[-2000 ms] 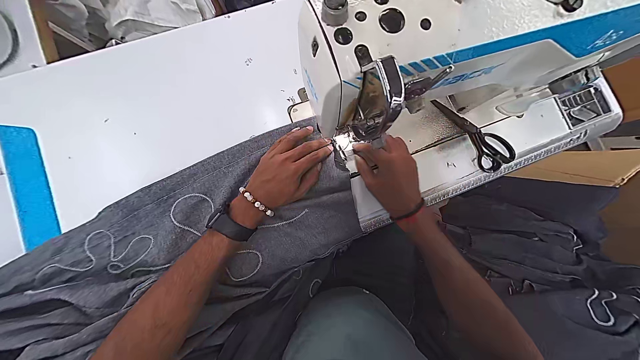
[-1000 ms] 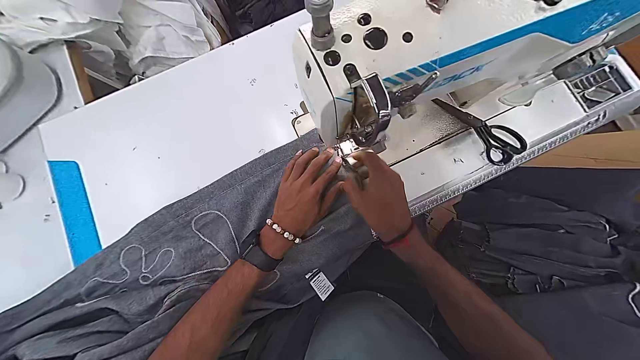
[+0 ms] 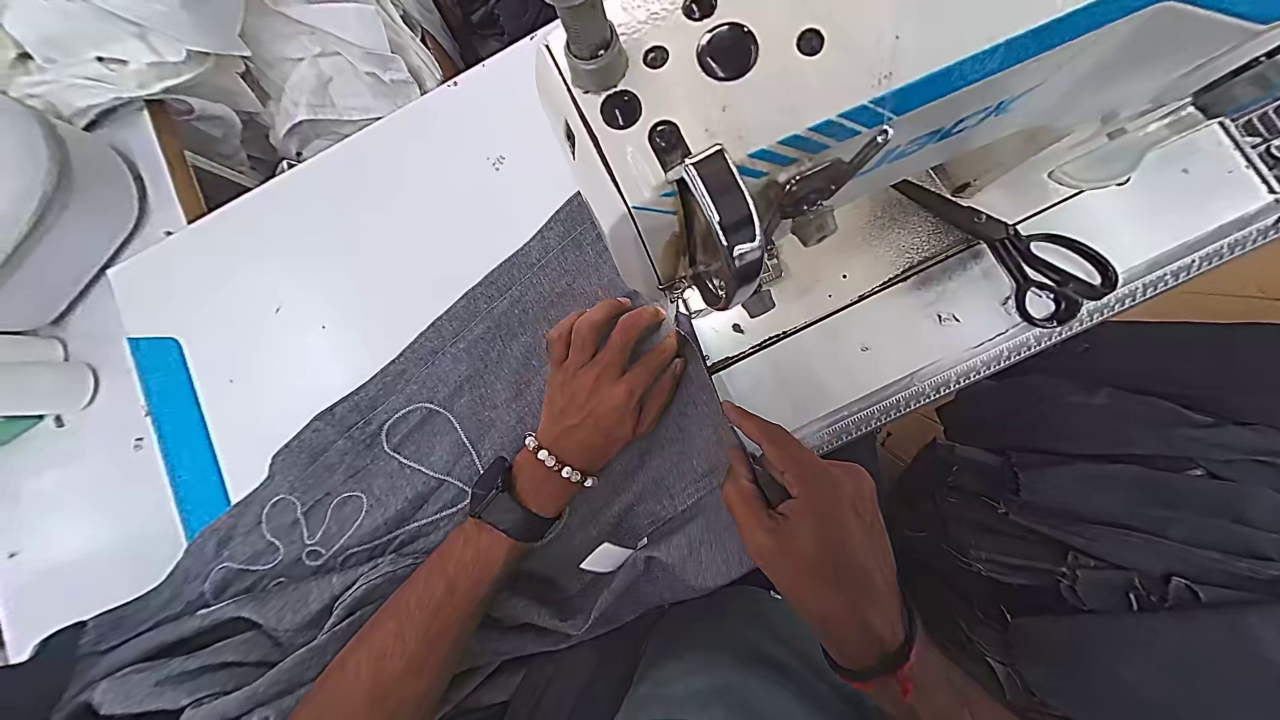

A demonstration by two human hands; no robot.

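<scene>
Grey denim-like fabric [image 3: 480, 340] lies over the white sewing table and hangs over its front, with loose white thread chains and a small white label [image 3: 606, 557] on it. My left hand [image 3: 610, 385], with a beaded bracelet and a dark watch, lies flat on the cloth, fingertips just before the presser foot [image 3: 688, 298] of the Jack sewing machine [image 3: 800, 110]. Lower right of it, my right hand [image 3: 810, 520] pinches the fabric's right edge between thumb and fingers. Something dark shows within that grip; I cannot tell whether it is cloth or a tool.
Black-handled scissors [image 3: 1050, 265] lie on the machine bed at the right. A measuring tape [image 3: 1020, 345] runs along the table's front edge. Dark garments [image 3: 1110, 480] are heaped at the lower right, and white cloth pieces [image 3: 310, 70] are piled at the upper left.
My right hand has moved from beside the presser foot down and right along the fabric edge. The left hand stays near the foot. The fabric now reaches up along the machine head's left side.
</scene>
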